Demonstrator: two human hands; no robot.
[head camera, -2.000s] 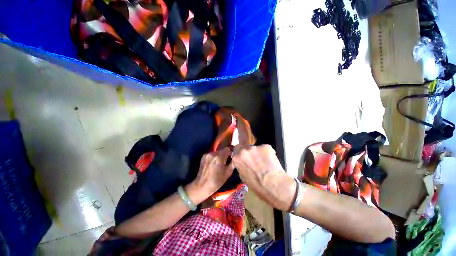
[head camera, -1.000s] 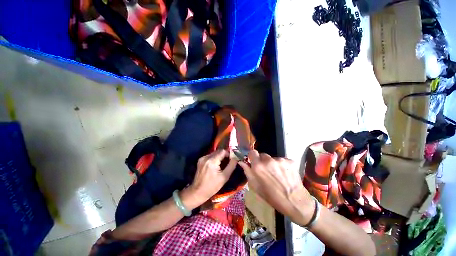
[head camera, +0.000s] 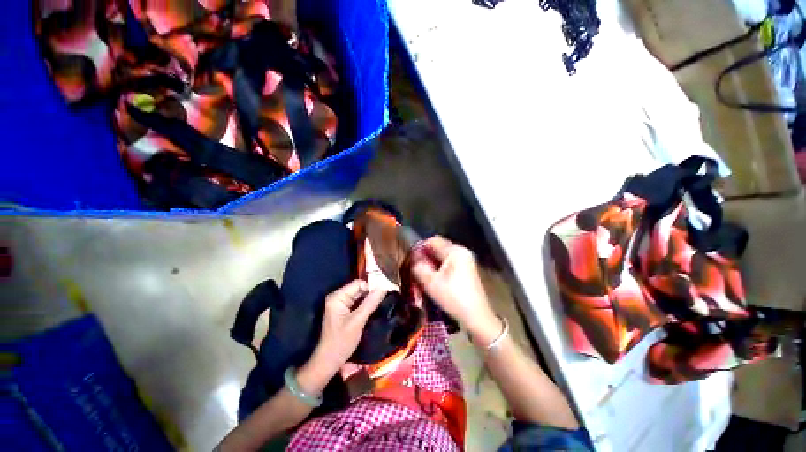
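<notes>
An orange, pink and brown patterned bag (head camera: 380, 243) lies on the wearer's lap, with its pale pointed part facing up. My left hand (head camera: 346, 320) pinches the bag near this pale part with thumb and fingertips. My right hand (head camera: 449, 275) is curled closed at the bag's right edge. A small greyish, blurred shape at its fingertips looks like the thread snips (head camera: 410, 238); most of it is hidden by the fingers. Dark fabric bunches between the hands.
A blue bin (head camera: 362, 79) at the upper left holds patterned bags with black straps. The long white table (head camera: 495, 132) on the right bears another patterned bag (head camera: 601, 274) and black plastic pieces (head camera: 579, 31). Cardboard (head camera: 751, 132) stands beyond. A blue printed crate (head camera: 84, 388) is on the floor.
The view has swung, showing more of the bin's bags. My hands have moved apart; the right one sits at the bag's right edge, and the snips' blades, clear one second ago, are now blurred.
</notes>
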